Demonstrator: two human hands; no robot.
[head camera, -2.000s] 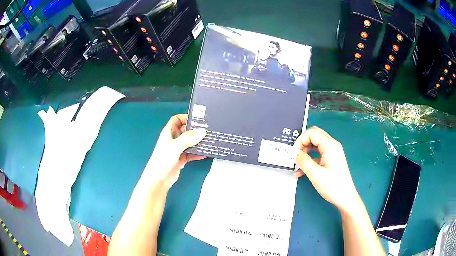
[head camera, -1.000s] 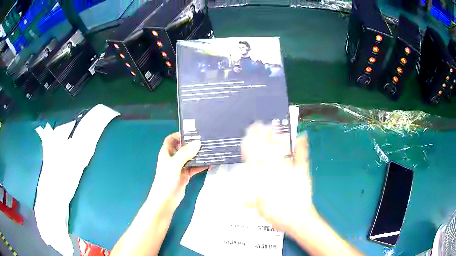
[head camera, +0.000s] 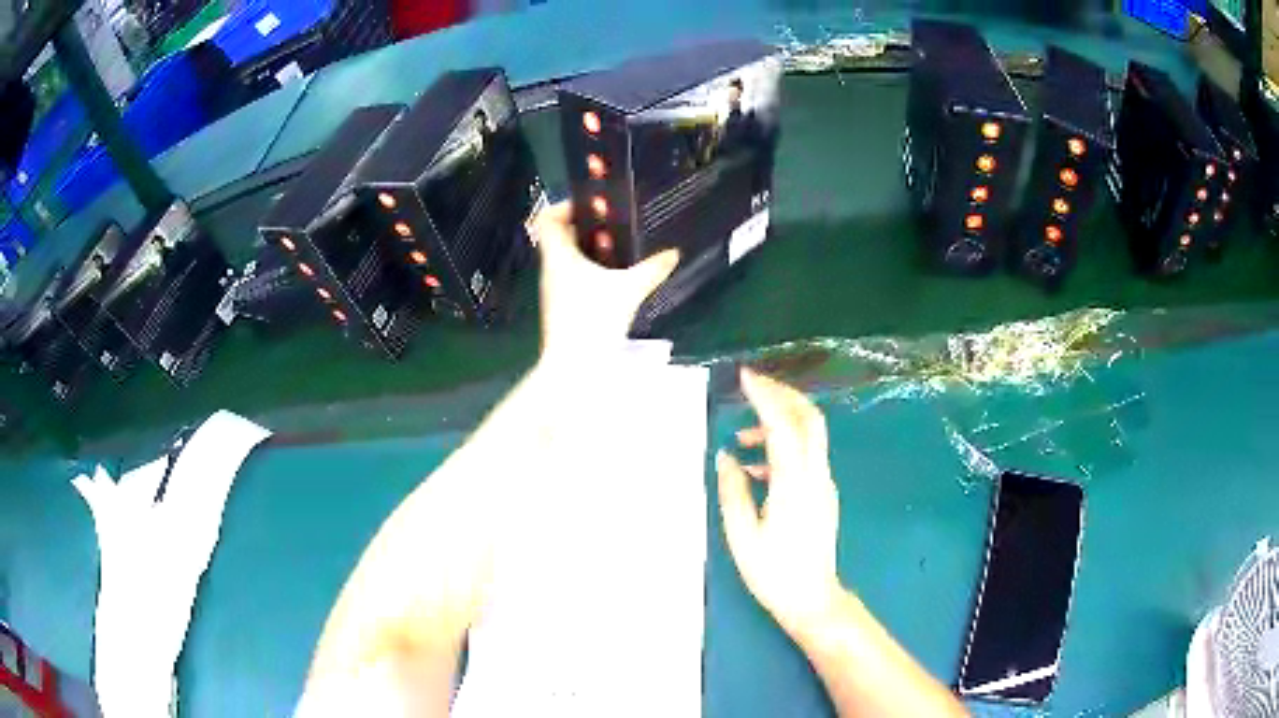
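A black retail box (head camera: 687, 168) stands upright on the dark green conveyor belt (head camera: 842, 225), its narrow side with orange icons and its printed back turned towards me. A white label shows at the back's lower right corner. My left hand (head camera: 596, 281) grips the box's lower near edge, thumb on the printed back. My right hand (head camera: 788, 491) is empty above the worktop, fingers slightly curled and apart. White label sheets (head camera: 603, 561) lie in front of me, partly covered by my left forearm; their print is washed out.
More boxes stand on the belt at left (head camera: 449, 197) and right (head camera: 968, 154). White backing strips (head camera: 161, 575) lie at left. A black phone-like slab (head camera: 1027, 586) lies at right. Shiny crinkled film (head camera: 1031, 348) is on the belt edge. Blue bins (head camera: 183, 112) are at upper left.
The box has moved from above the sheets forward onto the belt with my left hand and turned. My right hand has come away from the box. The view has shifted.
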